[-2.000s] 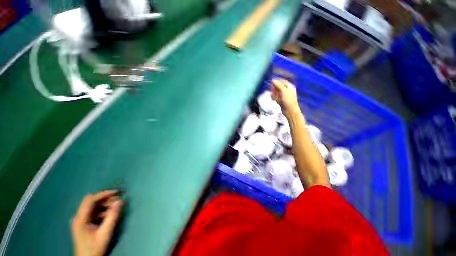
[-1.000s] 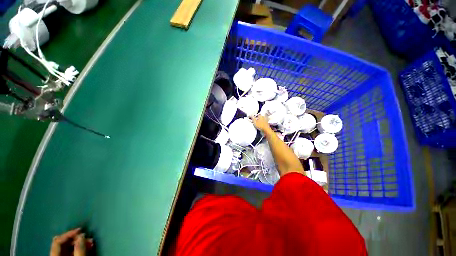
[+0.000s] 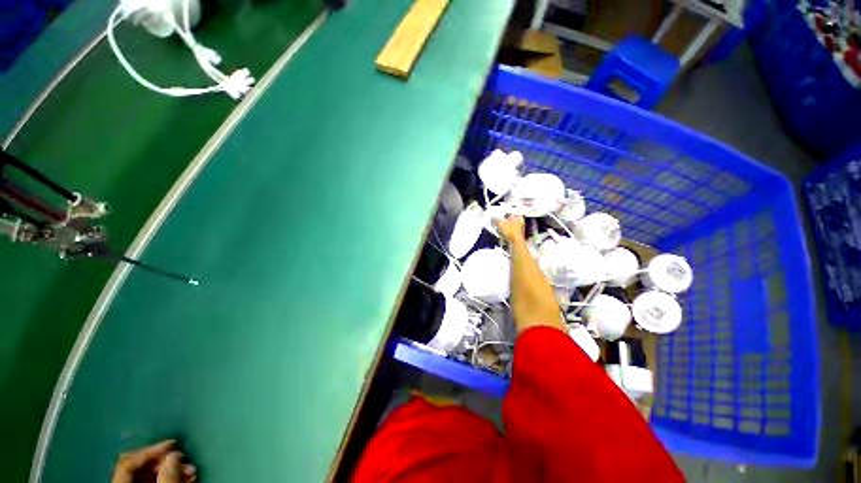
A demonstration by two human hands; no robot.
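My right hand [image 3: 513, 226] reaches into the blue plastic crate [image 3: 746, 179], among several white housings [image 3: 487, 275] with thin white cables. Its fingers touch or overlap the housings; whether they grip one cannot be told. My left hand [image 3: 156, 464] is at the bottom left edge over the green bench [image 3: 274, 236], fingers curled and partly cut off; whether it holds anything is unclear. The screwdriver bit [image 3: 156, 271] points over the bench from the metal jaws at the left.
A wooden strip [image 3: 412, 40] lies on the far part of the bench. A white unit with a pigtail cable [image 3: 179, 91] lies on the dark green belt [image 3: 123, 132] beyond the pale edging. A blue stool [image 3: 634, 68] and more blue crates [image 3: 840, 236] stand right.
The view has shifted since the earlier frames. My right hand has moved to a different spot among the housings. My left hand stays low on the bench.
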